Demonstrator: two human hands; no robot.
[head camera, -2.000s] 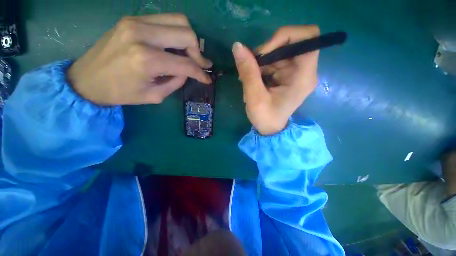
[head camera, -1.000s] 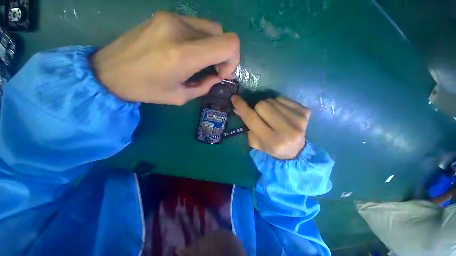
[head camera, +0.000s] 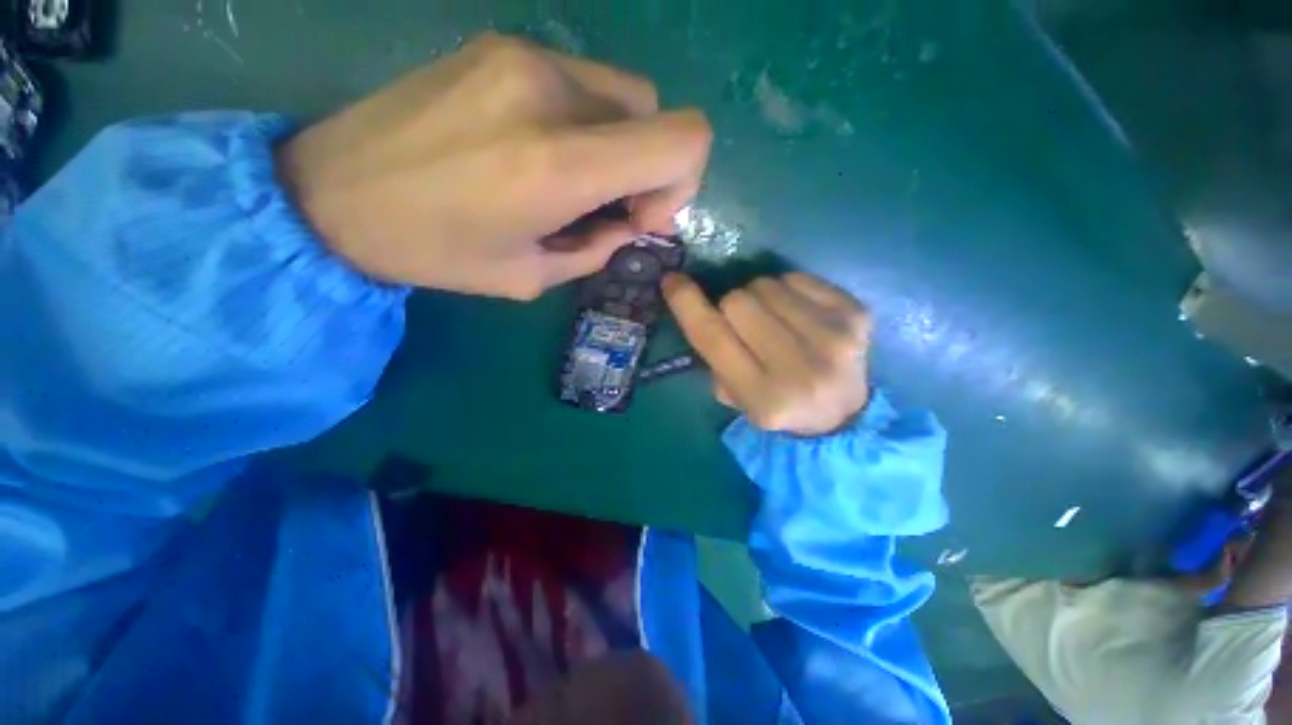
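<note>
A black phone unit (head camera: 618, 298) lies on the green bench mat in front of me, tilted slightly to the right, its blue-silver circuit board (head camera: 604, 354) showing in the lower half. My left hand (head camera: 496, 170) is at its top end, thumb and finger pinched on a tiny pale part at the phone's top edge. My right hand (head camera: 779, 347) has its index fingertip against the phone's upper right side, its other fingers curled around the tweezers (head camera: 666, 368), whose marked end sticks out towards the board.
Black handsets with silver boards (head camera: 17, 106) are at the far left edge. Small white scraps (head camera: 1068, 517) lie on the mat (head camera: 907, 467) at right. Another person's pale sleeve (head camera: 1119, 637) and arm are at lower right.
The phone now sits further right and tilted. My right hand has turned and lowered, with the tweezers now pointing left beneath it. My left hand has moved right with the phone's top end.
</note>
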